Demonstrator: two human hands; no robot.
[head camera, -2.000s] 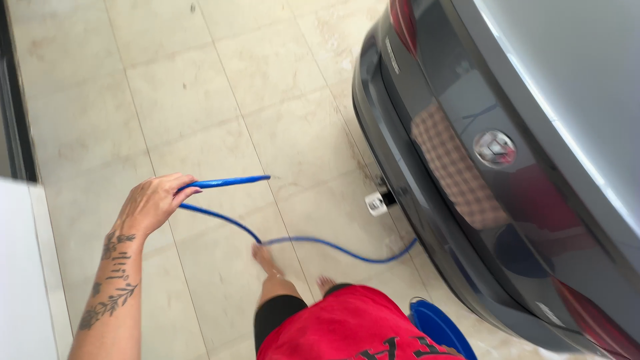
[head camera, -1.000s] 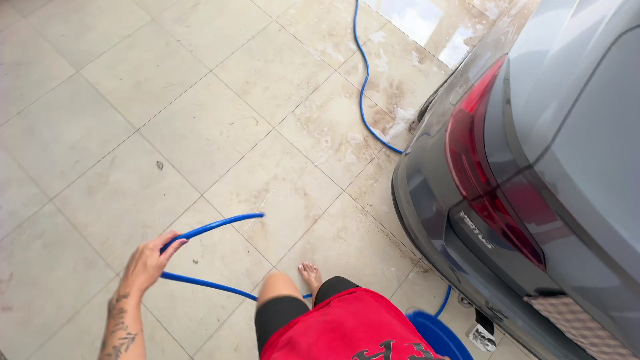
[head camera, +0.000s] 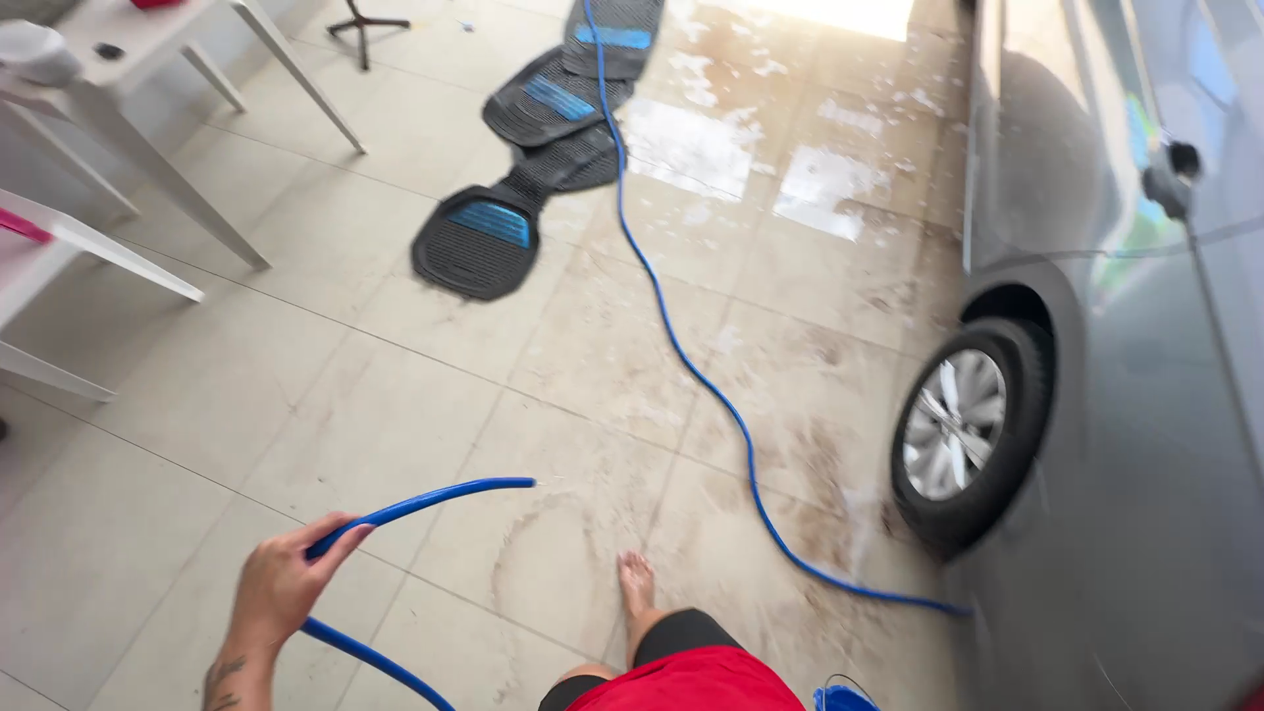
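Note:
My left hand (head camera: 286, 583), at the lower left, is closed around a blue hose (head camera: 425, 501) near its end. The free end points right above the tiled floor, and the rest hangs back below my wrist. My right hand is out of view. A longer run of blue hose (head camera: 681, 346) winds over the floor from the top to the side of the grey car (head camera: 1136, 395). A rim of a blue bucket (head camera: 844, 698) shows at the bottom edge, right of my red shirt.
Black rubber car mats (head camera: 479, 252) lie in a row on the floor, the blue hose crossing some. Water and dirt streak the tiles beside the car's wheel (head camera: 953, 425). A white table (head camera: 148, 39) and a white chair (head camera: 59, 232) stand at the left. One bare foot is ahead of me.
The view has swung from the car's rear to its side, bringing the mats, the wheel and the white furniture into sight. My left hand still holds the hose.

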